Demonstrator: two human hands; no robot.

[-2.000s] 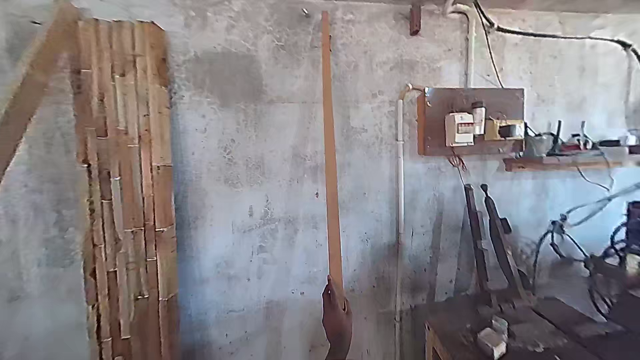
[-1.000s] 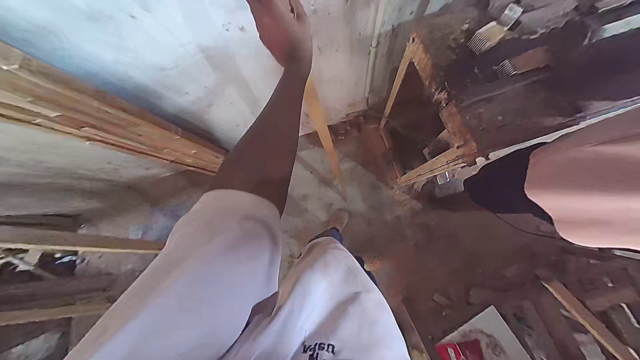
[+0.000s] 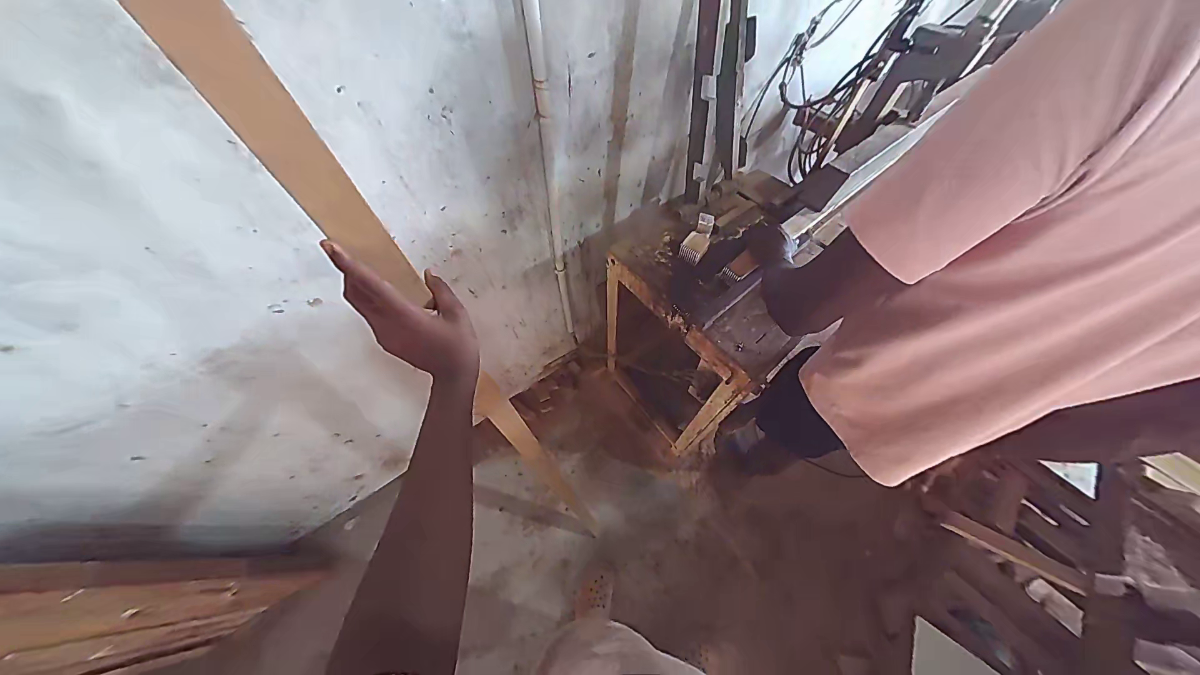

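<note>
My left hand (image 3: pixel 417 328) is around a long, narrow wooden board (image 3: pixel 281 141), its fingers at the left edge and its thumb at the right. The board runs from the top left, passes behind my hand and wrist, and slants down to the concrete floor, where its lower end rests. It stands close to the pale plastered wall (image 3: pixel 234 375). My right hand is out of view.
A person in a pink garment (image 3: pixel 1012 281) leans over a worn wooden workbench (image 3: pixel 731 347) on the right. Stacked wood (image 3: pixel 150 609) lies lower left, scrap wood (image 3: pixel 1012 553) lower right. A pipe (image 3: pixel 542 103) runs down the wall.
The view has swung strongly since the earlier frames. One second ago my left hand was at the top edge; now it shows lower, around the board. The person in pink shows more fully.
</note>
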